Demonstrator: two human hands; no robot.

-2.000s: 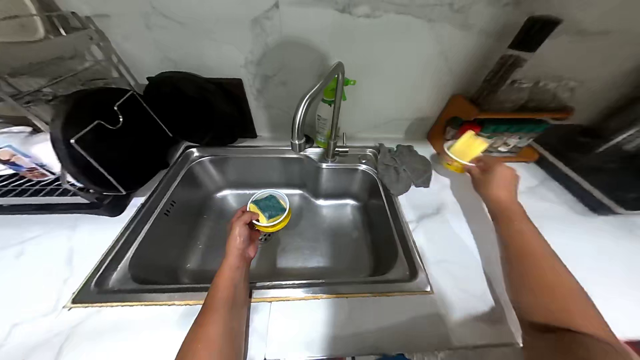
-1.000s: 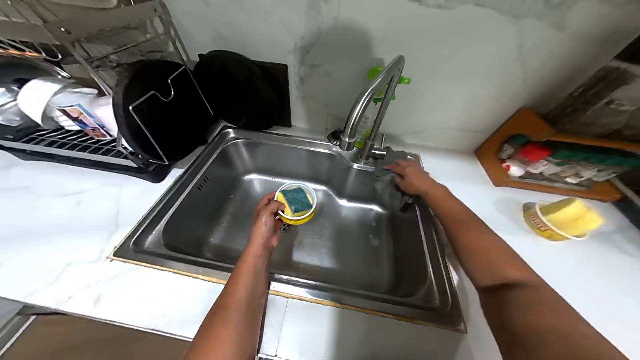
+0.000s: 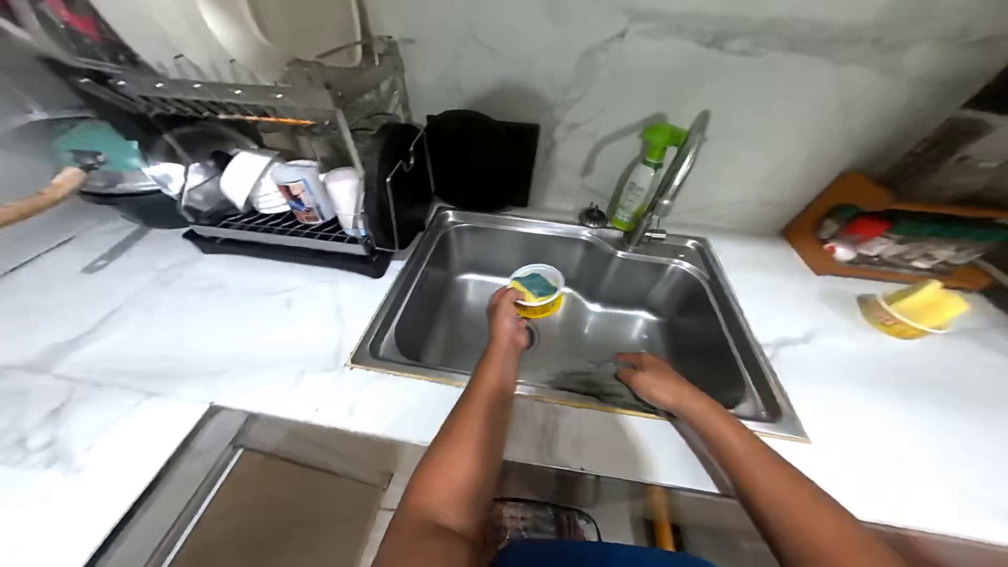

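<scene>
My left hand (image 3: 510,319) grips the rim of a round yellow plastic tub (image 3: 543,305) with a white rim, over the basin of the stainless steel sink (image 3: 441,315). A green and yellow scouring sponge (image 3: 535,287) lies in the tub. My right hand (image 3: 650,382) is low over the front right of the basin, with a blurred grey cloth (image 3: 594,383) at its fingers. A second tub (image 3: 898,316), holding a yellow sponge (image 3: 929,304), stands on the counter at the right.
Behind the sink are a metal faucet (image 3: 677,181), a green-topped spray bottle (image 3: 636,185) and black pans (image 3: 480,161). A dish rack (image 3: 291,236) with white cups stands left. A wooden holder (image 3: 819,228) with bagged items is at the right. A blurred teal item (image 3: 98,146) is far left.
My right hand let go of the second tub on the counter, reached the grey cloth beside the faucet, then came forward over the basin with it. My left hand keeps the yellow tub.
</scene>
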